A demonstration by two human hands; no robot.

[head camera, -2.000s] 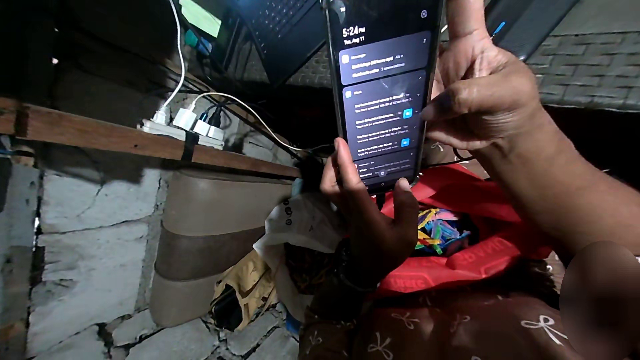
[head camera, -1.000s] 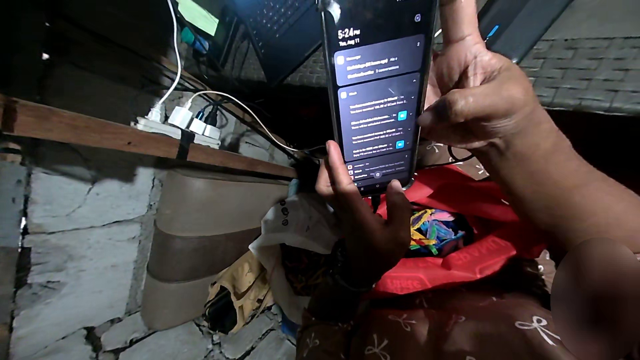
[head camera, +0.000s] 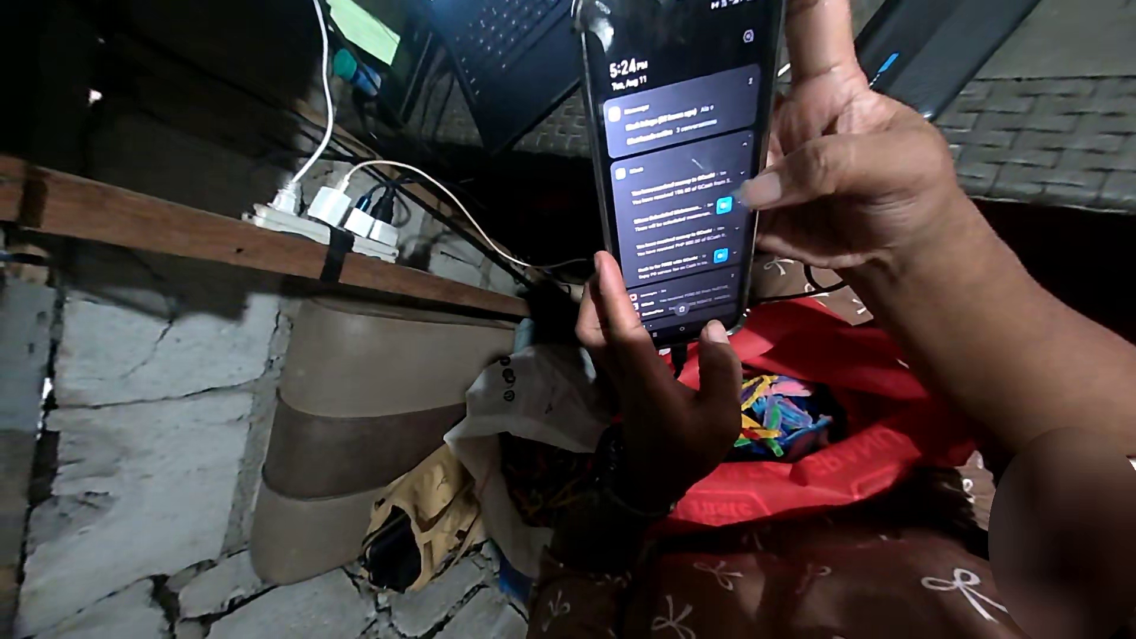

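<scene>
A smartphone (head camera: 679, 204) with its lit screen facing me stands upright at the top centre; the screen bears writing. My left hand (head camera: 661, 382) grips its bottom end between thumb and fingers. My right hand (head camera: 843, 169) is at the phone's right edge, with the thumb tip at that edge of the screen; its other fingers are partly hidden, so its grip cannot be told. A dark cable runs from the phone's lower end. Below and behind my left hand, a red bag (head camera: 852, 479) lies open with many small colourful strips (head camera: 781, 417) in it.
A white power strip (head camera: 319, 235) with plugs and cords rests on a wooden beam (head camera: 142, 231) at the left. Under the beam stands a beige-brown container (head camera: 355, 426) beside a tan cloth (head camera: 435, 524) and a white bag (head camera: 532, 399). A laptop keyboard (head camera: 515, 53) is behind the phone.
</scene>
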